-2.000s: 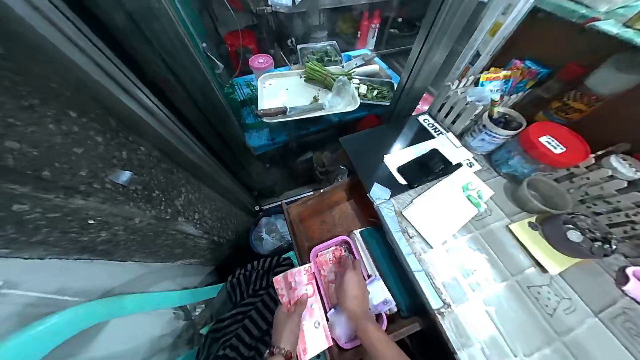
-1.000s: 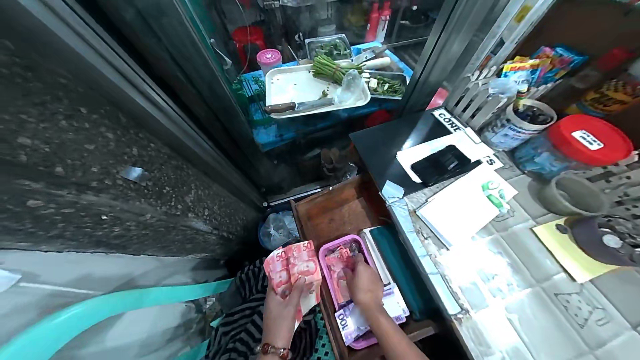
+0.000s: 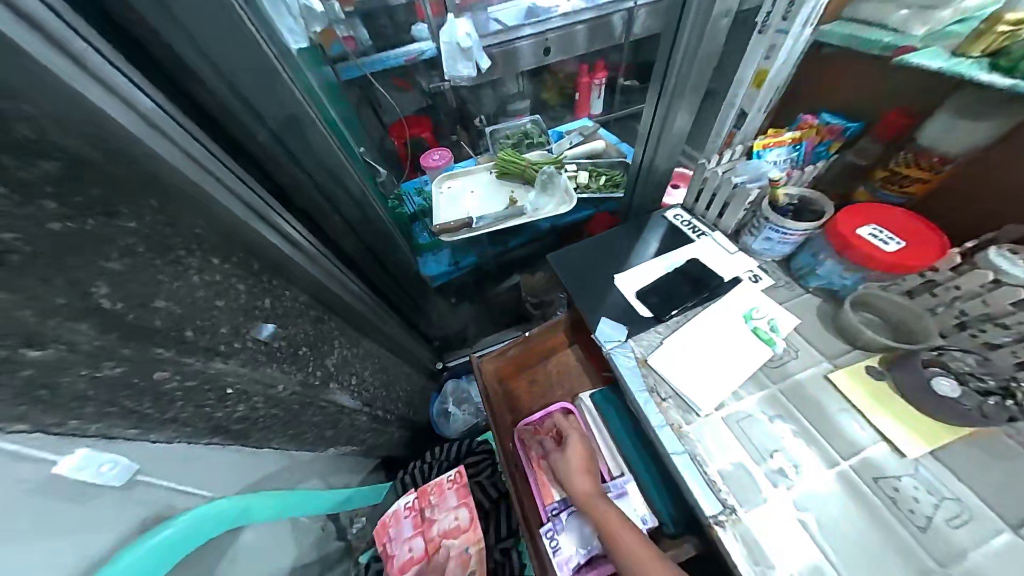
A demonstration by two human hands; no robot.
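Red banknotes [image 3: 432, 520] fan out in my left hand [image 3: 452, 564], which shows only in part at the bottom edge. My right hand [image 3: 570, 460] reaches into a pink plastic basket [image 3: 524, 456] in an open wooden drawer [image 3: 540, 368], its fingers on red notes [image 3: 538, 448]. Whether they grip a note cannot be told. Purple banknotes [image 3: 572, 536] lie at the near end of the basket, partly under my right forearm. Beside the basket in the drawer are a white item and a dark green book-like item [image 3: 640, 456].
Right of the drawer, a tiled counter [image 3: 808, 488] bears a black phone [image 3: 680, 288], white papers [image 3: 720, 344], a red-lidded jar [image 3: 886, 238] and a grey bowl [image 3: 886, 320]. Behind glass, a white tray [image 3: 472, 192] holds a knife [image 3: 480, 220] and green stalks. A dark stone wall [image 3: 200, 344] stands left.
The left hand with the red notes has moved lower, towards the bottom edge. My right hand remains at the basket.
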